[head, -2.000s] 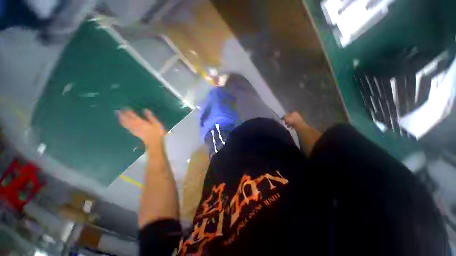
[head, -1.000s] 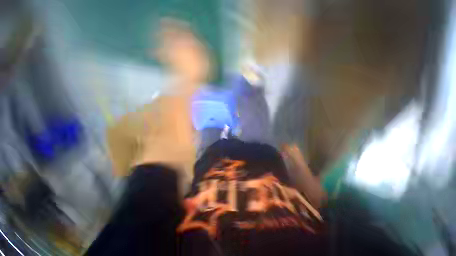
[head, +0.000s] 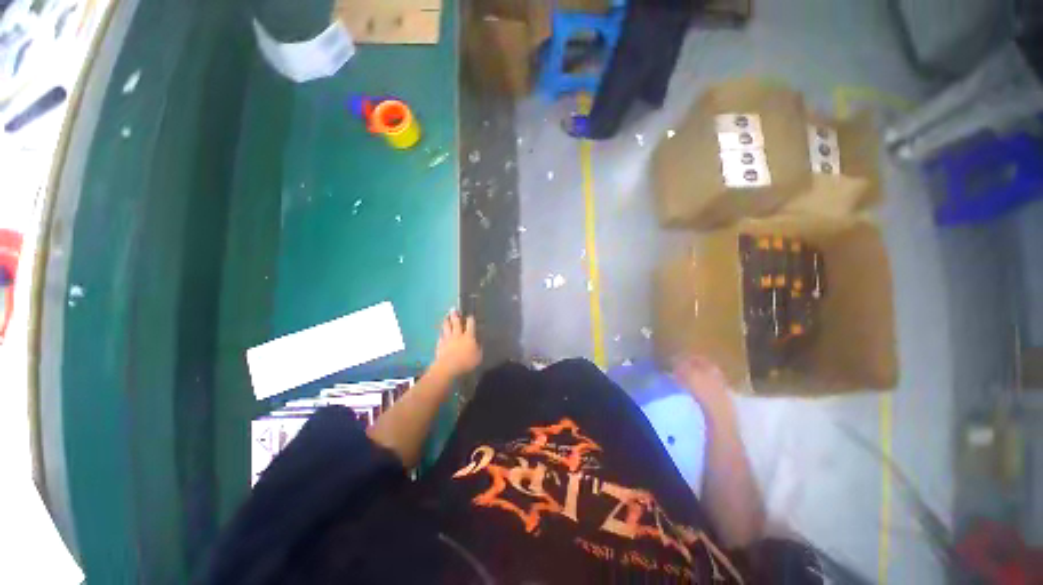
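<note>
My left hand (head: pixel 460 345) rests at the edge of a green-topped bench (head: pixel 355 246), fingers slightly spread, holding nothing visible. My right hand (head: pixel 700 377) is blurred, low beside the pale blue stool (head: pixel 677 432); whether it touches or grips the stool is unclear. On the bench, left of my left forearm, lie a white sheet or flat piece (head: pixel 326 350) and a row of printed white boxes or sleeves (head: pixel 271 438), partly hidden by my sleeve.
A red-yellow tape roll (head: pixel 396 121), curved white paper (head: pixel 307 51) and tan cardboard (head: pixel 389 21) lie farther up the bench. On the floor at right are an open carton (head: pixel 856 303) with dark orange-labelled packs (head: pixel 782 299), cartons with white printed boxes (head: pixel 743 151) and blue stools (head: pixel 986 177).
The view has turned; the bench is now at left and cartons at right. My left hand, raised and spread earlier, is now down at the bench edge.
</note>
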